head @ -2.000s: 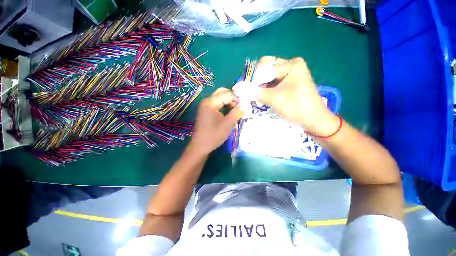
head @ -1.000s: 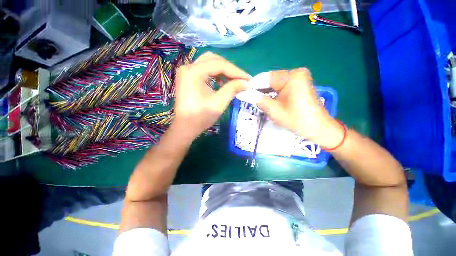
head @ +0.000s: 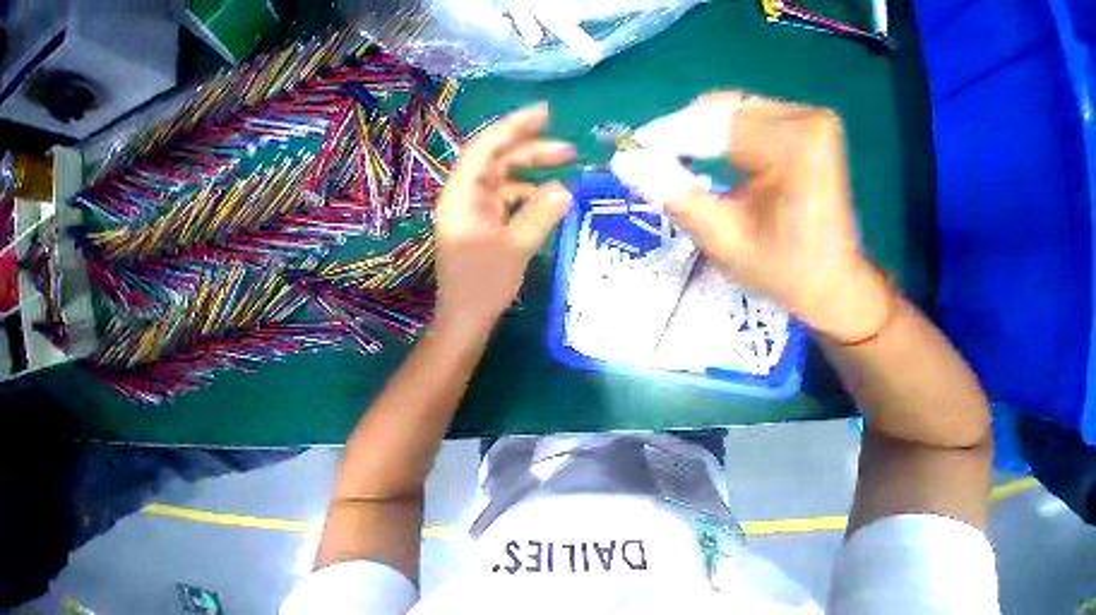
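My right hand (head: 769,204), with white coverings on its fingertips, holds a small white connector housing (head: 655,168) above the far edge of the blue parts tray (head: 557,324). A thin wire hangs below the hand over the tray. My left hand (head: 499,204) is to the left of the housing, apart from it, with thumb and fingers spread; I see nothing clear in it. A blurred small bit shows between the hands, too unclear to name. The tray holds many white pieces.
Rows of coloured lead wires (head: 240,228) cover the bench at left, beside a compartment box (head: 66,276). A clear plastic bag (head: 565,36) lies beyond the tray. A sample harness (head: 829,22) is at far right. A large blue bin (head: 998,216) stands at the right edge.
My left hand has come away from the housing and opened. My right hand has moved slightly right and away from me with the housing. The wires hanging over the tray show less.
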